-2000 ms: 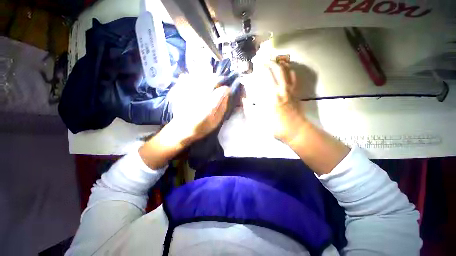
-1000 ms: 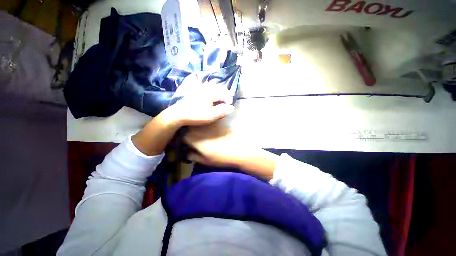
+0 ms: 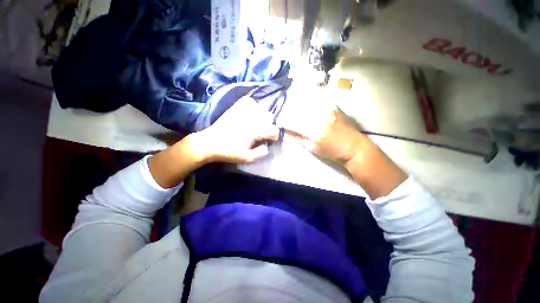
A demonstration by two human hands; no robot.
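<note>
The navy garment piece (image 3: 172, 71) lies bunched on the table left of the needle, with shinier blue folds running to my hands. My left hand (image 3: 237, 133) holds the garment's near edge, fingers curled. My right hand (image 3: 334, 136) is just right of it, its fingers reaching towards the same edge; glare washes them out, so its hold cannot be told. The presser foot (image 3: 325, 59) is above the hands, partly lost in glare. The white label strip or lamp cover (image 3: 225, 35) hangs over the cloth.
The white machine head (image 3: 462, 41) spans the upper right. Red-handled snips (image 3: 424, 100) lie on the bed beneath it. A thin dark rod (image 3: 432, 144) with a hooked end runs along the right side. The purple apron (image 3: 266, 237) covers my lap, below the table edge.
My right hand went down-left beneath my left hand, then came back up to its right. The view has tilted and shifted. My left hand stays at the garment.
</note>
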